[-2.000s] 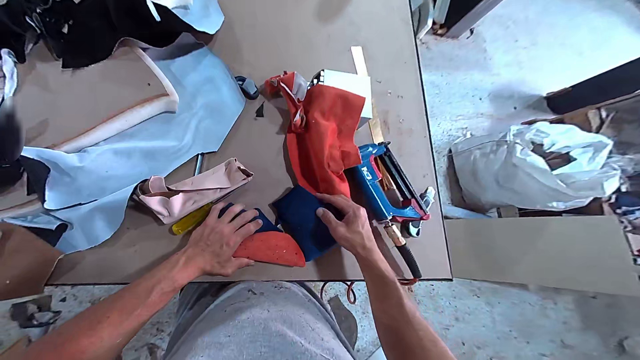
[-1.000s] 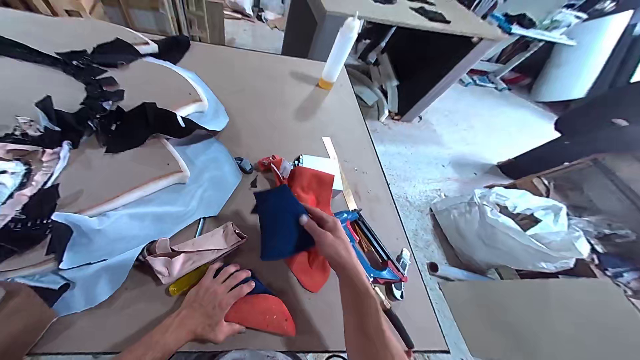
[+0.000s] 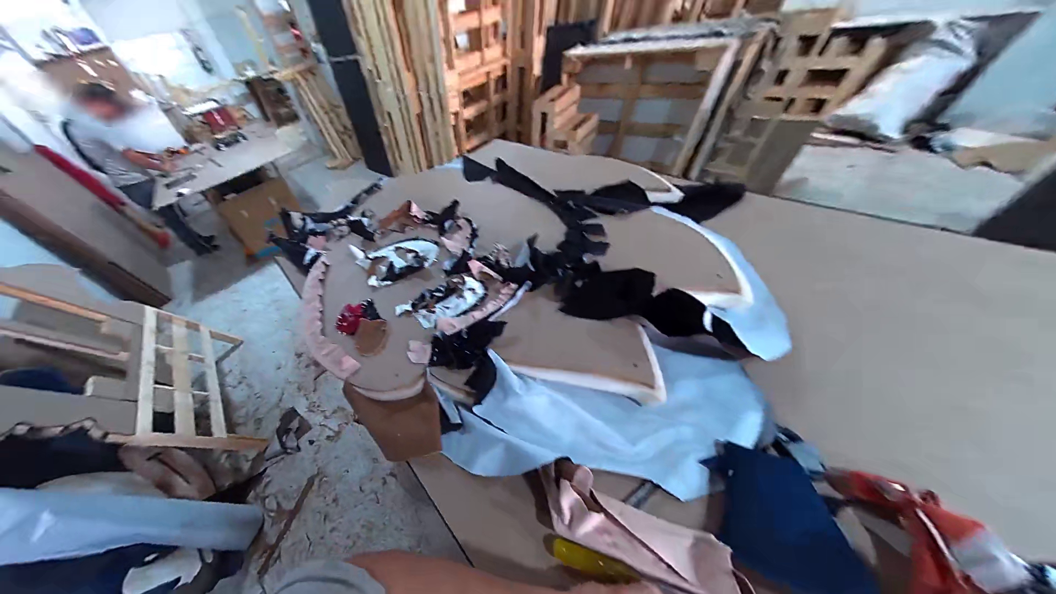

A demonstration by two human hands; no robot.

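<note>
My left forearm reaches in along the bottom edge, and only a sliver of my left hand (image 3: 617, 587) shows, near a yellow tool handle (image 3: 590, 561) and a folded pink fabric or leather piece (image 3: 635, 528); its fingers are cut off by the frame. My right hand is out of view. A dark blue fabric piece (image 3: 784, 511) spreads at the lower right, beside crumpled red material (image 3: 916, 516). Light blue material (image 3: 594, 421) lies under a foam-edged panel (image 3: 577, 355). Black scraps (image 3: 610, 290), a pink strip (image 3: 318, 318) and a brown piece (image 3: 400, 421) lie about the panels.
The large table (image 3: 924, 330) reaches to the right. Wooden frames (image 3: 643, 91) stand behind it. At left are a slatted wooden frame (image 3: 181, 379), a floor (image 3: 330, 487) strewn with scraps, and a person (image 3: 124, 148) at a farther table (image 3: 227, 161) with a cardboard box (image 3: 256, 206).
The view has swung far to the left. The dark blue piece, lifted by my right hand a second ago, now shows beside the pink piece; my right hand has left the view.
</note>
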